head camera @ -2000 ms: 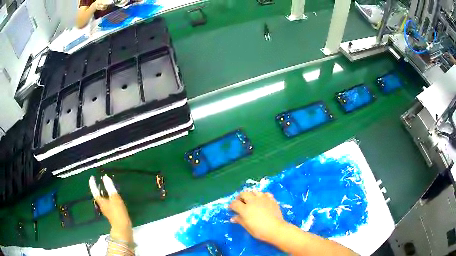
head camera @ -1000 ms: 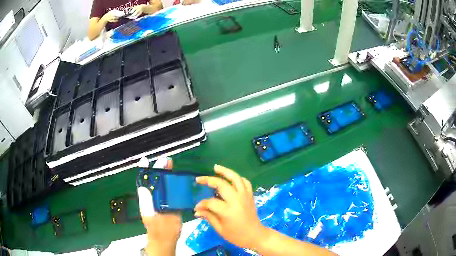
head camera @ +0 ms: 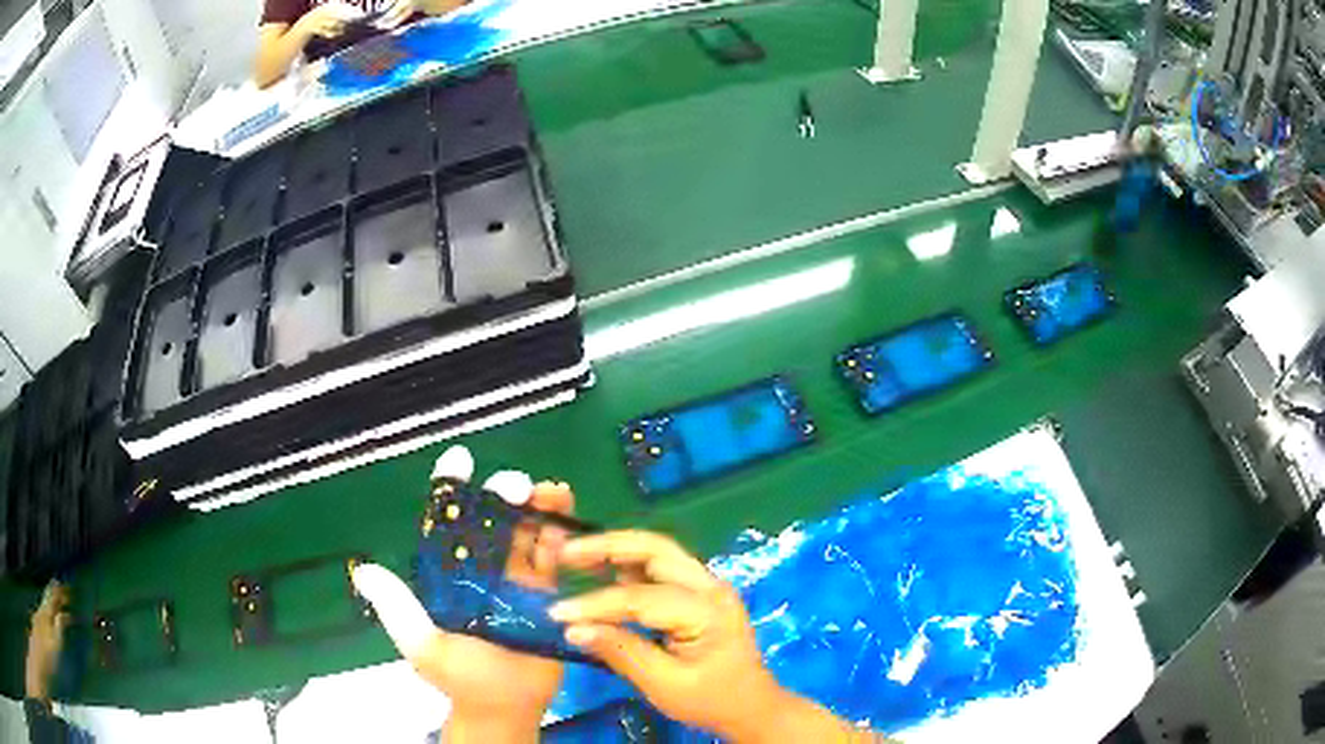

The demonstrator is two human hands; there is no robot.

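Observation:
My left hand (head camera: 487,661), with white finger cots on the fingertips, holds a phone middle frame (head camera: 462,560) above the near edge of the conveyor. My right hand (head camera: 676,625) is at the frame's right side with its fingertips on blue protective film (head camera: 509,611). The film is partly off the frame; skin shows through part of the centre. The peeled film pile (head camera: 930,596) lies on the white work sheet (head camera: 1112,654) to the right.
Several filmed frames (head camera: 722,433) lie on the green conveyor belt (head camera: 581,487). Frames with open centres (head camera: 298,599) lie at left. Stacked blister trays (head camera: 349,276) stand behind them. Another hand (head camera: 47,640) is at the far left edge. A person (head camera: 313,32) sits across. Machine parts (head camera: 1235,131) stand far right.
The film on the held frame has gone from covering its centre to being partly lifted. Belt frames have shifted left. A hand has appeared at the far left.

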